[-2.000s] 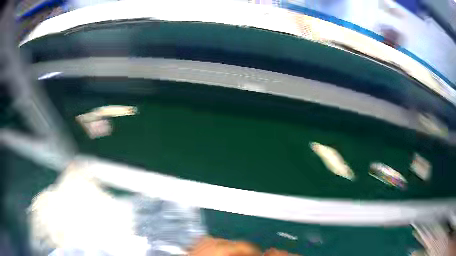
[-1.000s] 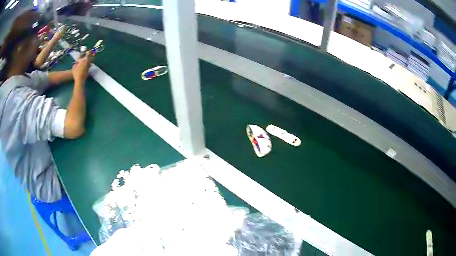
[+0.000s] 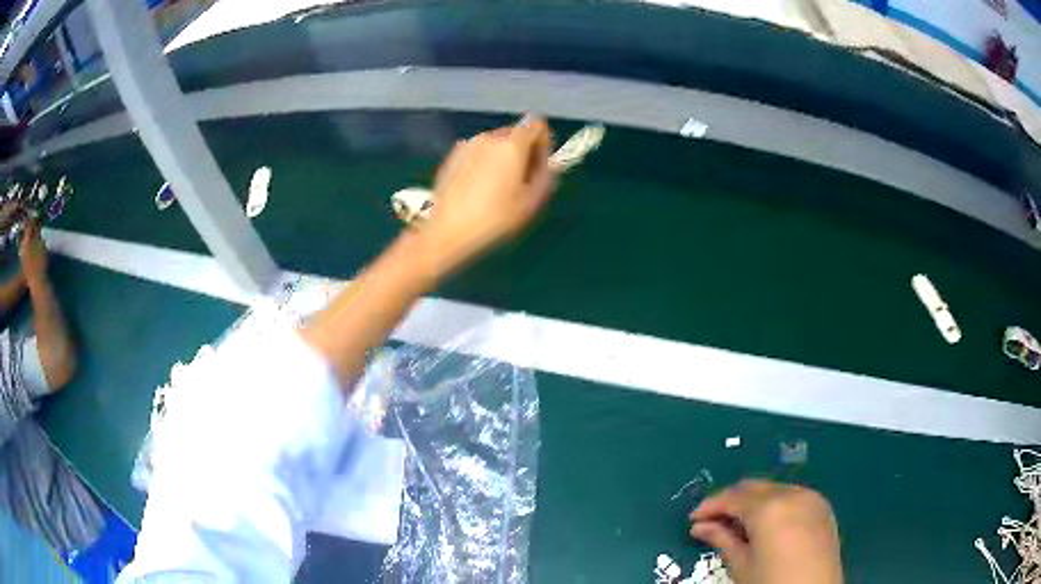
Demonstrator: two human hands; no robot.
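My left hand (image 3: 491,188) is stretched out over the green belt, blurred, with its fingers curled. A long white cover (image 3: 580,146) shows right beside it; I cannot tell whether the hand touches it. A white housing shell (image 3: 412,205) lies on the belt just left of my wrist, partly hidden. My right hand (image 3: 776,530) is low over the near bench, thumb and fingers bent close together; any small part between them cannot be made out. Small white inserts (image 3: 705,568) lie just below and left of it, partly cut off by the bottom edge.
A frame upright (image 3: 183,148) stands at left. A clear bag (image 3: 468,456) and a white slip (image 3: 371,491) lie beside my left sleeve. The belt rail (image 3: 639,356) crosses the middle. White cords (image 3: 1022,530) lie at right. Another worker's arm (image 3: 48,314) is at far left.
The view has swung back right from the neighbouring worker. Both my hands are now in view, the left one out over the belt. The upright and heap sit further left.
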